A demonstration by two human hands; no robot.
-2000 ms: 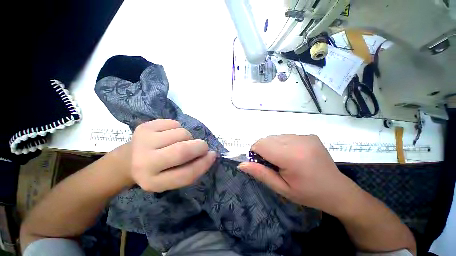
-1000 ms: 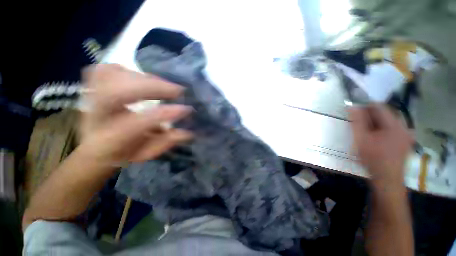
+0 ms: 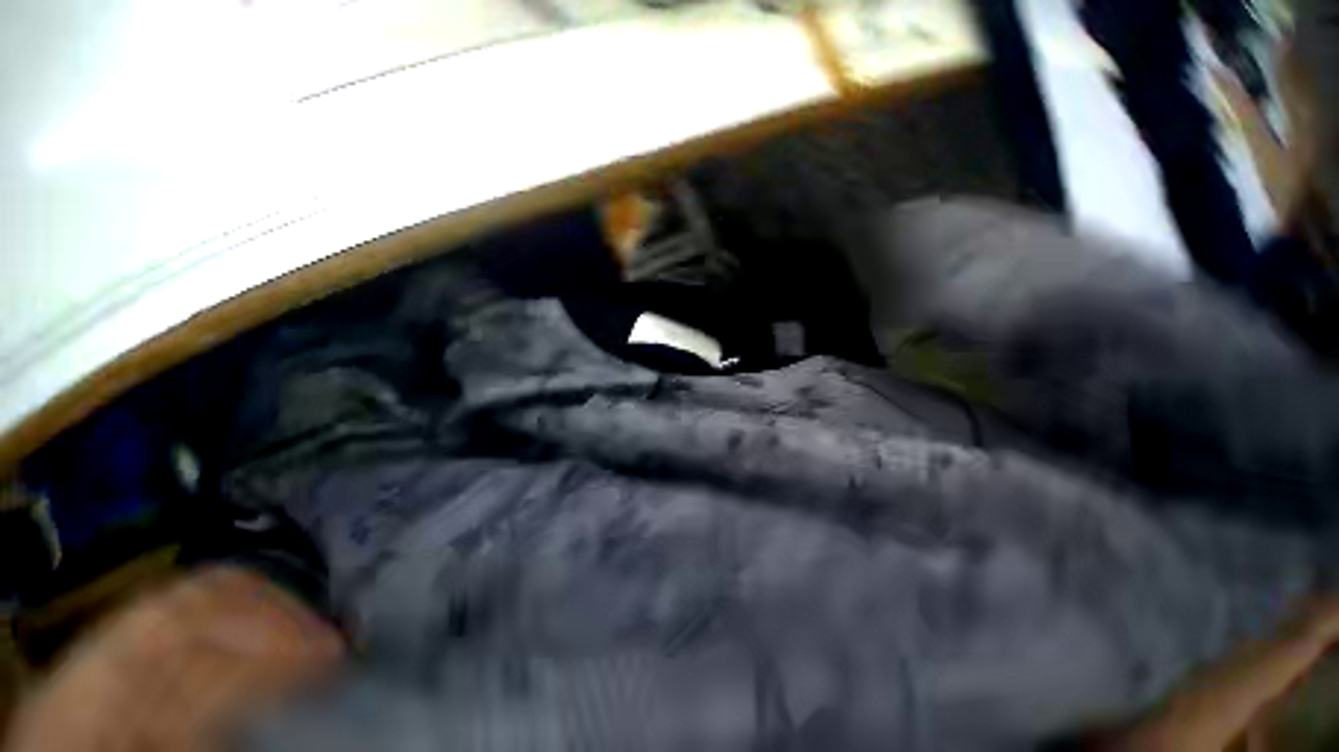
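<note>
The dark grey patterned lining fabric [image 3: 705,544] is spread wide across my lap and fills the lower half of the view, blurred by motion. A raised grey part of it stands at the right. My left hand [image 3: 191,661] is at the lower left beside the fabric's edge, blurred, its fingers not readable. Skin at the lower right corner [image 3: 1248,691] is cut off by the edge and partly behind fabric; it may be my right hand or forearm. No tool can be seen in either hand.
The white table [image 3: 485,132] with its worn wooden edge runs across the upper left. A yellow strip [image 3: 830,52] crosses its edge. Small white pieces [image 3: 676,341] lie in the dark space below. Blurred dark and white shapes and a skin-coloured patch are at the upper right.
The view has swung right and down; the sewing machine, scissors and white-trimmed black garment left it. The lining, formerly bunched, is spread out. Both hands are now low at the sides.
</note>
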